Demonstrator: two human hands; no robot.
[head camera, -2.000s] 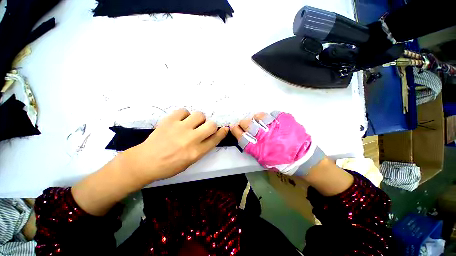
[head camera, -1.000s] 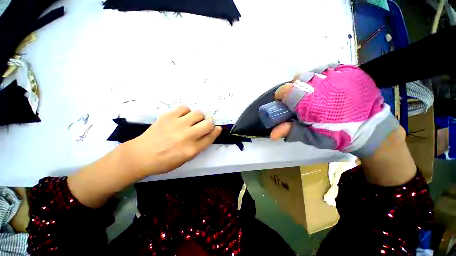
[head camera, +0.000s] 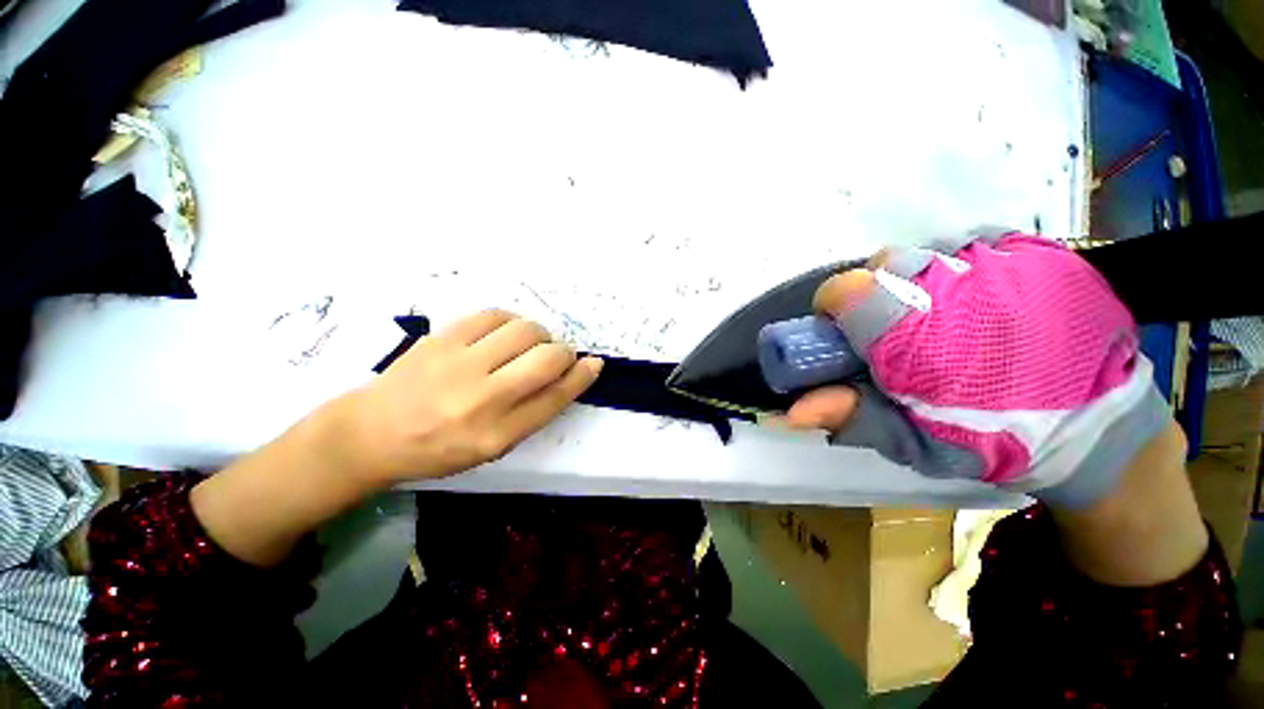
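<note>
A narrow dark fabric strip (head camera: 631,385) lies along the near edge of the white table. My bare left hand (head camera: 478,395) rests over its left part, fingers bent and fingertips pressing on it; the strip's left end shows beyond the hand. My right hand (head camera: 1005,360), in a pink and grey half-finger glove, is closed around the handle of the steam iron (head camera: 769,326). The iron's pointed tip lies on the strip, a little right of my left fingertips. The strip's right end shows just below the iron's edge.
A wider dark fabric piece (head camera: 610,28) lies at the far side. Dark cut pieces (head camera: 97,236) with a pale tie (head camera: 178,187) are heaped at the left. Thread scraps dot the white table (head camera: 458,180). A cardboard box (head camera: 908,589) and striped fabric (head camera: 42,582) are below the table.
My right hand has left the strip and taken hold of the iron, bringing its tip onto the strip. My left hand stays on the strip. The view has shifted slightly.
</note>
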